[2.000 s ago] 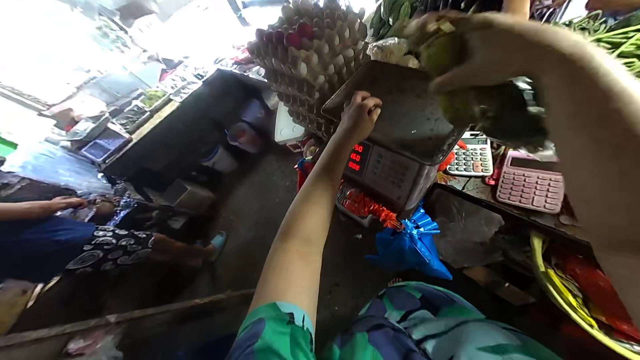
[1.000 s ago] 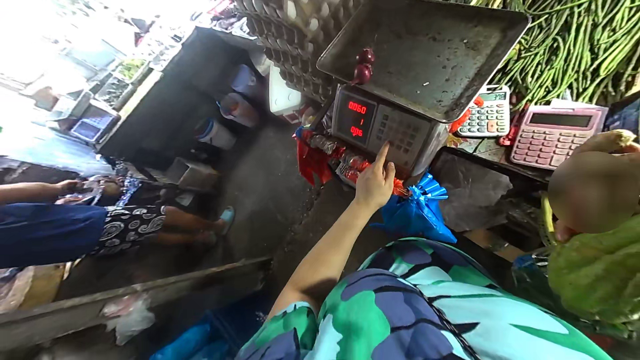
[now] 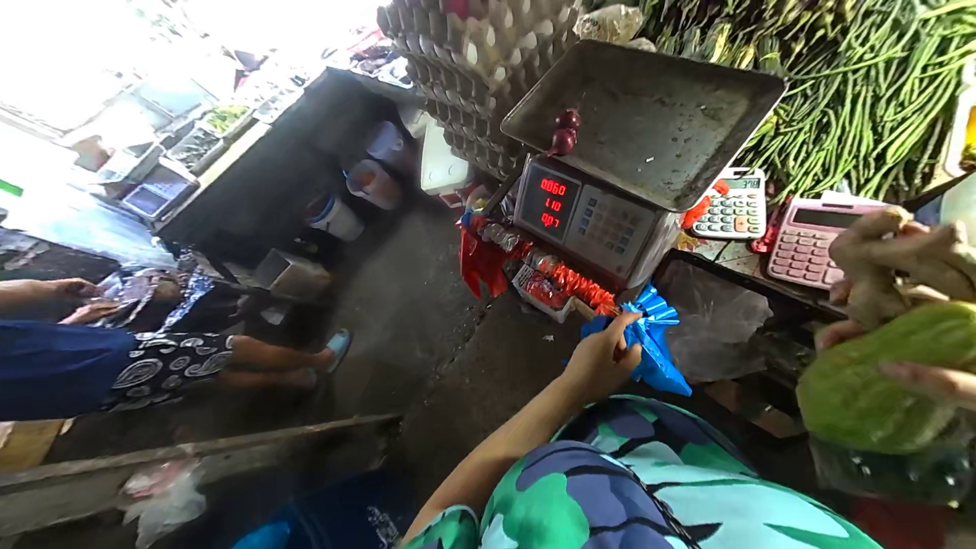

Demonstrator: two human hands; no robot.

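My left hand (image 3: 606,357) grips the top of a bunch of blue plastic bags (image 3: 648,339) hanging below the front of a digital scale (image 3: 583,217). Two small red onions (image 3: 566,131) lie at the left edge of the scale's metal pan (image 3: 656,114). Red digits glow on its display. At the right edge, my right hand (image 3: 915,374) holds a green leafy vegetable (image 3: 884,381), a knobbly ginger root (image 3: 892,259) and a clear plastic bag (image 3: 888,469) with dark contents. The vegetables hide part of that hand.
Stacked egg trays (image 3: 480,84) stand behind the scale. Long green beans (image 3: 839,99) lie at the upper right, above a white calculator (image 3: 732,206) and a pink calculator (image 3: 812,240). Red bags (image 3: 484,259) hang at the scale's left. Another person (image 3: 69,358) is at the far left, handling something shiny.
My left hand has moved from the scale's keypad down to the blue bags. The red onions, absent from the pan in the oldest frame, now lie there. My right hand has moved away from the pan.
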